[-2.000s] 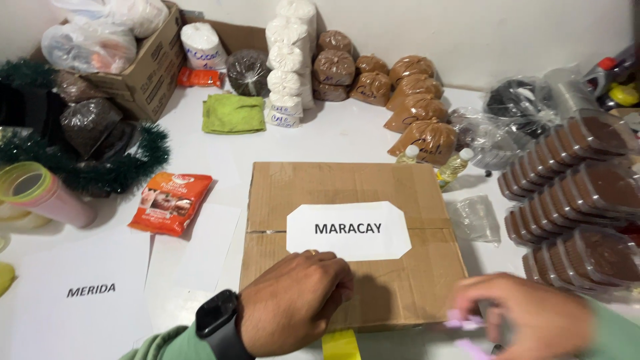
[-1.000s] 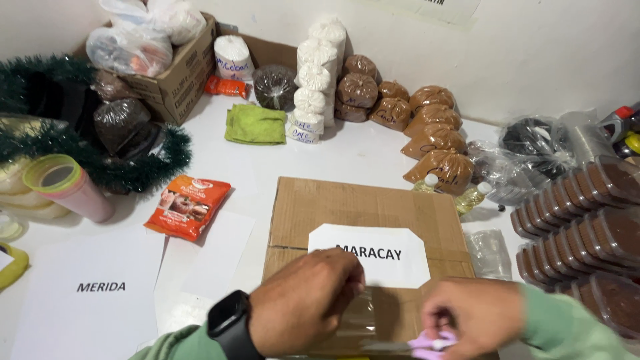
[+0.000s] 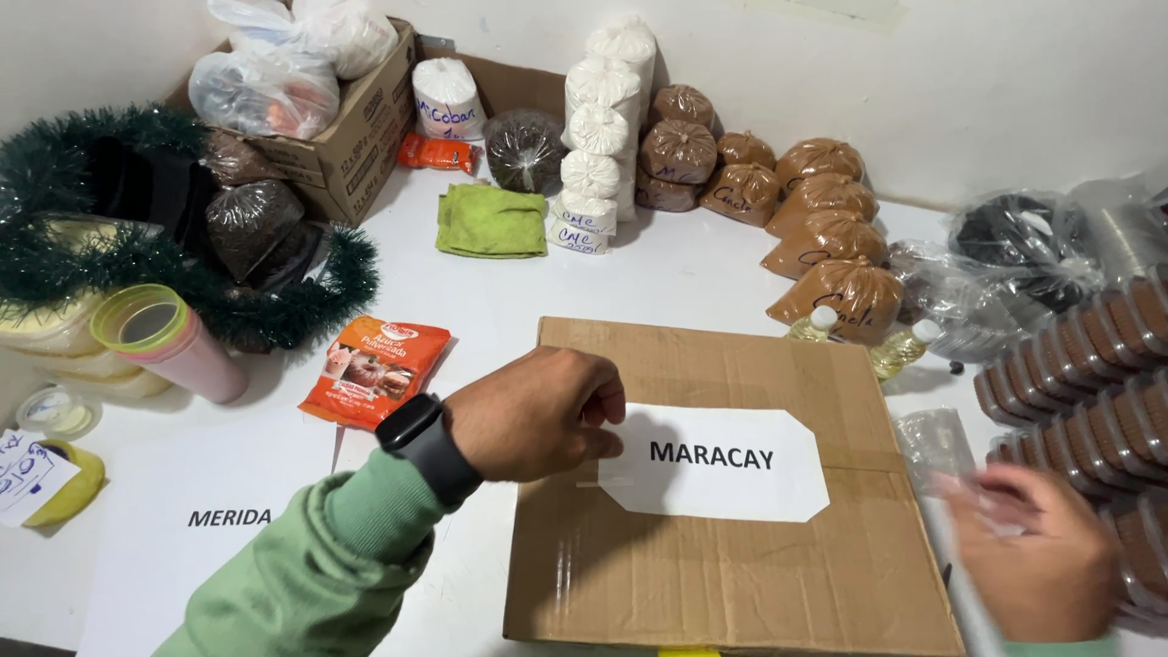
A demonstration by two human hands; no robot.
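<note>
A white paper label (image 3: 730, 493) with cut corners and printed writing lies on a closed cardboard box (image 3: 730, 584). Over the label's left edge is my left hand (image 3: 547, 415), thumb and forefinger bent; whether they pinch anything is unclear. Just below the fingertips, a short clear strip, apparently tape (image 3: 604, 480), crosses the label's edge onto the cardboard. My right hand (image 3: 1036, 547), blurred, is off the box's right side, with its fingers around pinkish scissors (image 3: 995, 506) that are mostly hidden. A bit of yellow shows under the box's front edge.
Left are a printed sheet (image 3: 182, 566), an orange sugar packet (image 3: 376, 370), stacked cups (image 3: 173, 347) and a green tinsel garland (image 3: 338, 292). Behind are a green cloth (image 3: 491, 221) and tied bags of powder (image 3: 830, 242). Small bottles (image 3: 903, 349) and clear brown-filled containers (image 3: 1077, 356) are right.
My right hand has moved right, off the box, with the scissors. My left hand has shifted from the label's middle to its left edge. A clear strip hung from it a second ago.
</note>
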